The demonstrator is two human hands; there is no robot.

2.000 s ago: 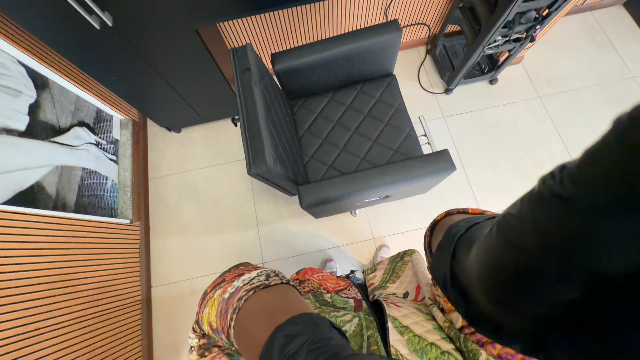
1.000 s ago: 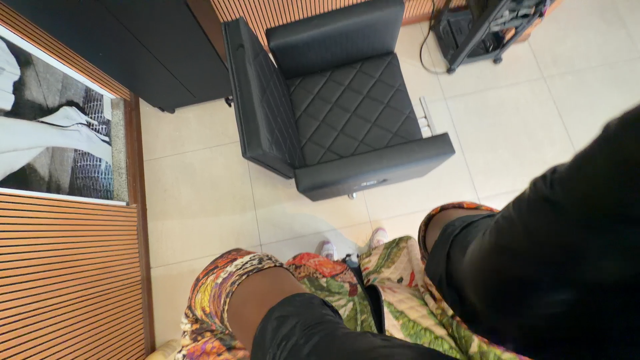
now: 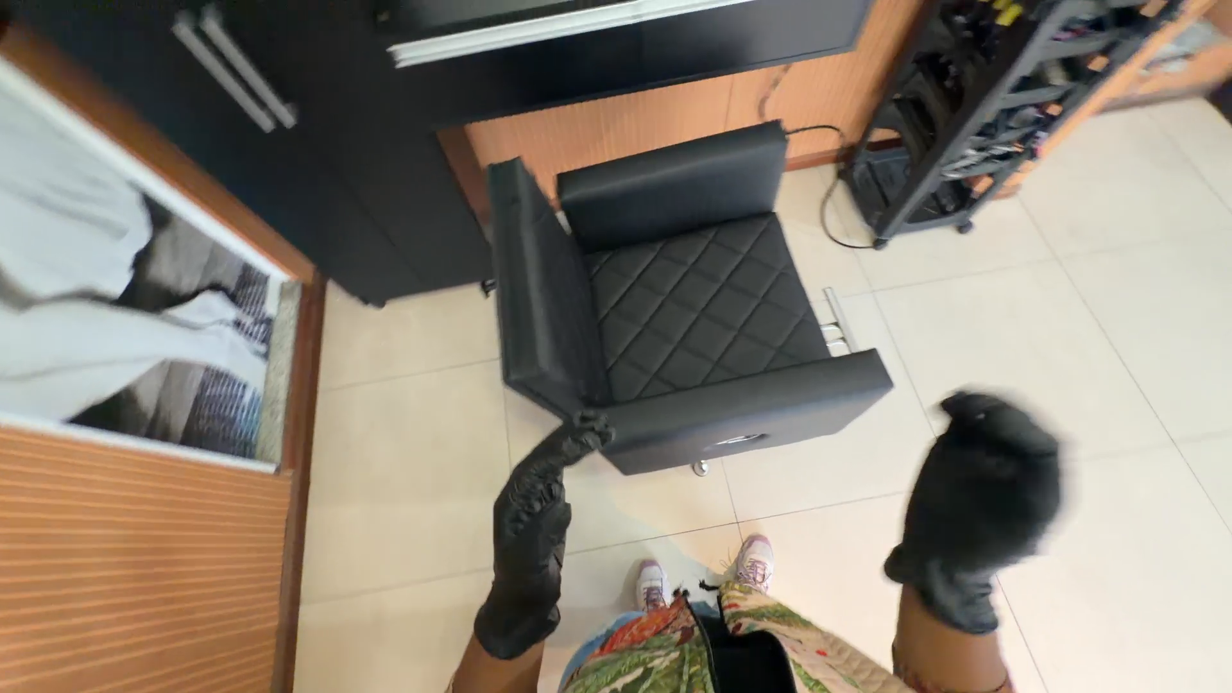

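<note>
Both of my hands wear black gloves. My left hand [image 3: 539, 515] is raised beside the near rear corner of a black salon chair [image 3: 712, 308], its fingertips overlapping the chair in view; whether they touch it cannot be told, and its fingers look bent together. To the right of the chair, my right hand [image 3: 982, 481] hangs over the floor, blurred, its fingers curled; I see nothing in it. The chair has a quilted seat, padded armrests and a backrest on its left side. Below are a floral garment [image 3: 654, 654] and white-and-pink sneakers [image 3: 756, 561].
A black cabinet [image 3: 385, 202] with metal handles stands behind and left of the chair. A black wheeled trolley [image 3: 924, 173] with loaded shelves is at the upper right, a cable [image 3: 828, 207] beside it. A framed picture [image 3: 135, 289] leans or hangs on the slatted wall [image 3: 144, 558].
My gloved hands have come into view, where earlier only the forearms and sleeves showed. The view has shifted, showing more of the cabinet.
</note>
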